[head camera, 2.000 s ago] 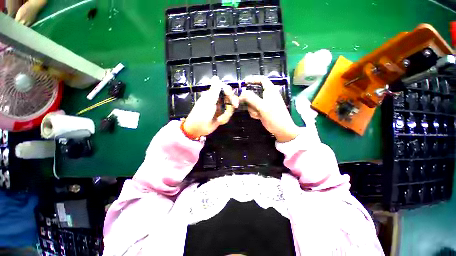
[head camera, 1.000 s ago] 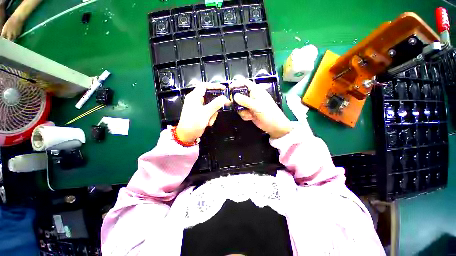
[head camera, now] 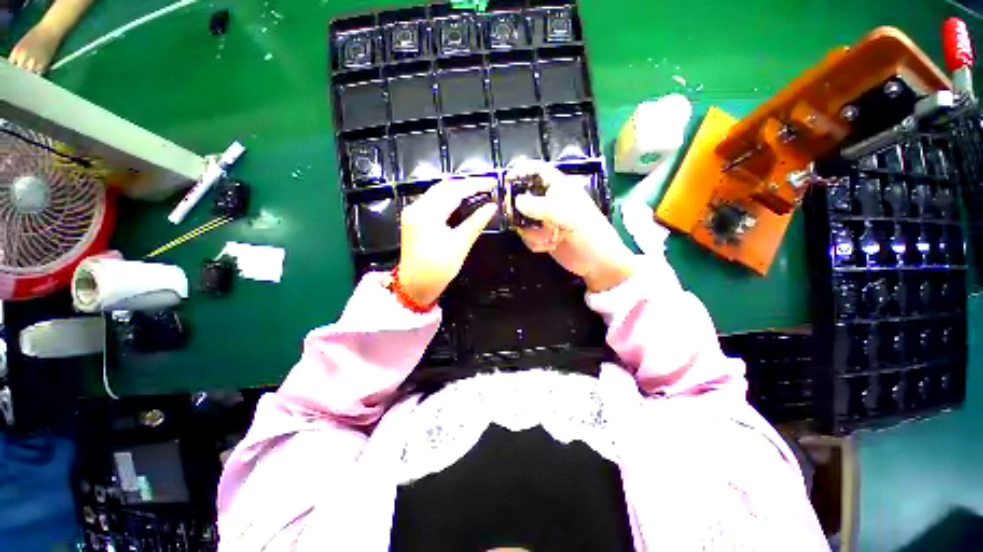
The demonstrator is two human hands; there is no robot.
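Observation:
My left hand (head camera: 440, 239) holds a small black unit (head camera: 472, 205) between thumb and fingers. My right hand (head camera: 568, 224) holds another small black unit (head camera: 525, 194) by its fingers. The two units are close side by side over the near half of the left blister tray (head camera: 467, 88). The fingers partly hide both units, so I cannot tell whether they touch. The tray's far row holds several black units, and one more sits in the third row at the left. Its middle pockets look empty.
The orange toggle press (head camera: 744, 194) stands at the right, before the right blister tray (head camera: 900, 291). A white bottle (head camera: 653, 132) and tissue (head camera: 644, 216) lie between tray and press. At left are a fan (head camera: 43, 205), white roll (head camera: 129, 285), pen (head camera: 205, 183) and another person's hand (head camera: 38, 45).
Both hands stay over the tray, with the units now turned in the fingers. Since one second ago, the scene has shifted slightly right in view.

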